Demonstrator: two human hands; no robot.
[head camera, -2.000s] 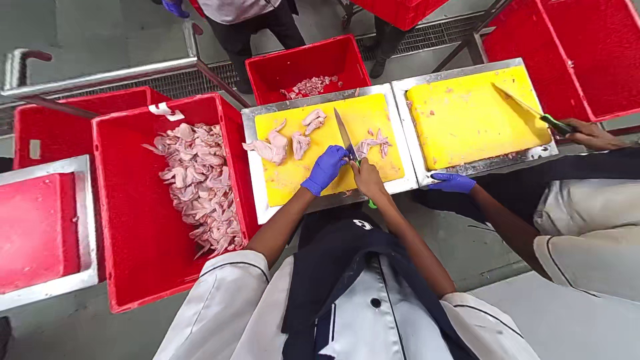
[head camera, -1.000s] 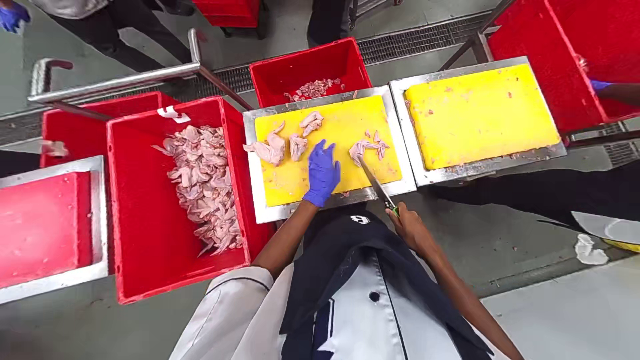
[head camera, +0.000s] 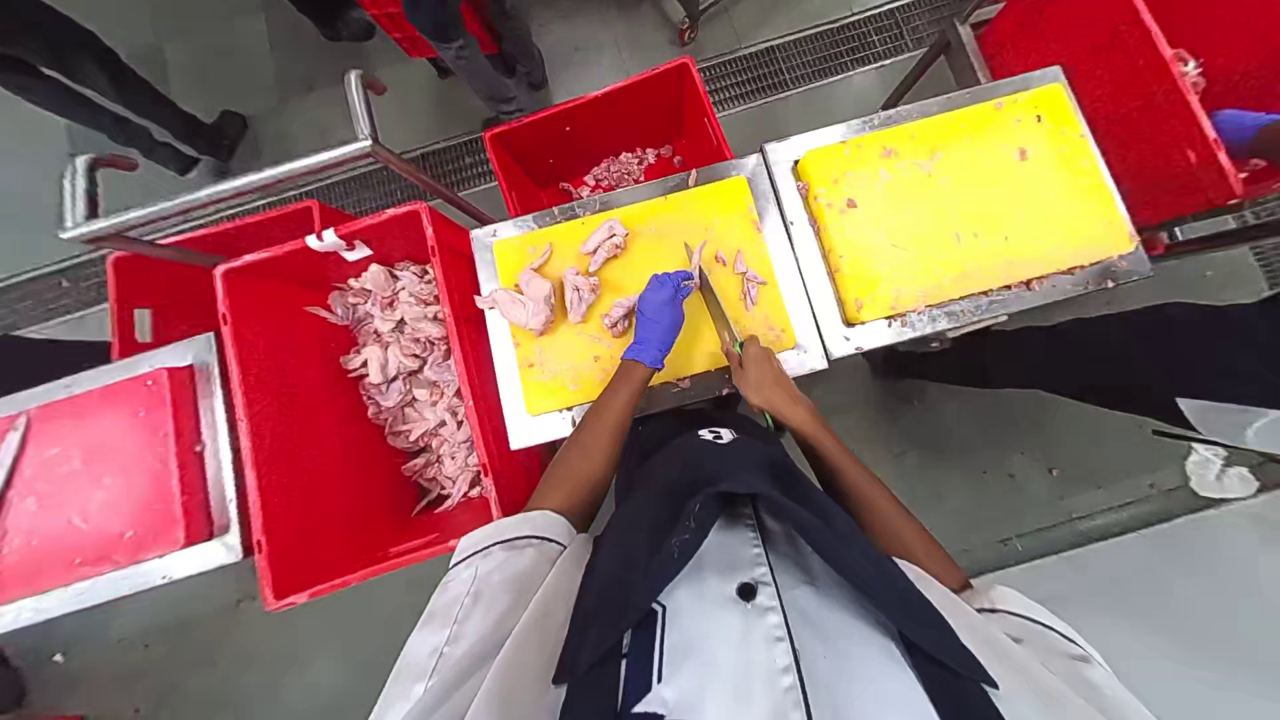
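On a yellow cutting board (head camera: 650, 350) set in a metal tray, my gloved left hand (head camera: 658, 318) pinches a small chicken wing piece (head camera: 696, 262). My bare right hand (head camera: 762, 378) grips the green handle of a knife (head camera: 714, 302), whose blade lies beside that piece and points away from me. Several raw chicken wing pieces (head camera: 528, 302) rest on the board to the left of my left hand. Small cut wing tips (head camera: 750, 284) lie to the right of the blade.
A red crate (head camera: 330, 480) full of chicken wings (head camera: 405, 370) stands at left, beside a red board (head camera: 100, 480). Beyond my board is a red bin (head camera: 600, 130) with small pieces. Another yellow board (head camera: 970, 200) adjoins at right. A co-worker's gloved hand (head camera: 1245, 130) is at far right.
The knife has moved from the board's near edge up beside my left hand, which now pinches a piece. Another wing piece lies left of that hand. The co-worker at right has left the neighbouring board.
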